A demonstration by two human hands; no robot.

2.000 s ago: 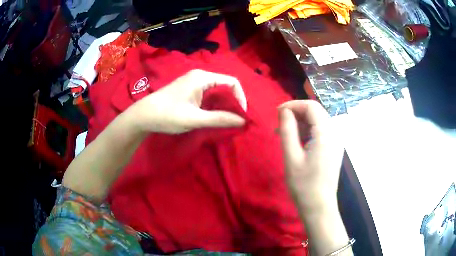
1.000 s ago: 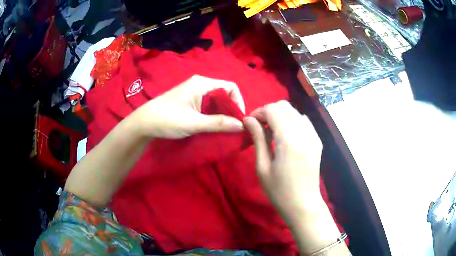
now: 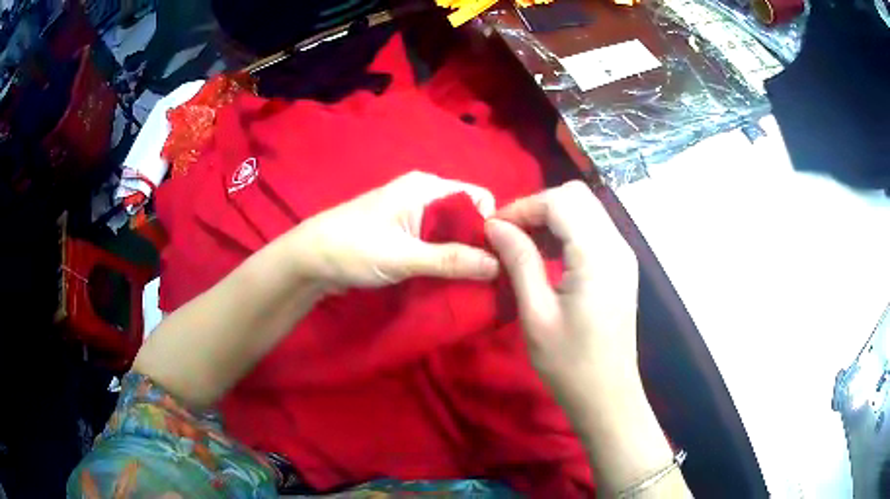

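Observation:
A large heap of red cloth (image 3: pixel 390 341) lies in front of me over my lap. A small white round emblem (image 3: pixel 243 174) shows on it at the upper left. My left hand (image 3: pixel 390 239) holds a fold of the red cloth between thumb and curled fingers, above the heap. My right hand (image 3: pixel 576 273) is close to its right, thumb and forefinger pinched together at the edge of the same fold. The exact edge between the fingertips is too small to make out.
The white table (image 3: pixel 742 292) is at the right, with a dark curved edge beside the cloth. A clear plastic sheet (image 3: pixel 634 127) with a white label lies at the back right, near orange cloth (image 3: pixel 468 10). A red stool (image 3: pixel 102 297) stands at the left. Dark cloth is at the upper right.
My right hand has come left from apart and met the fold at my left hand's fingertips. My left hand keeps its hold and has shifted slightly right. The view has shifted a little.

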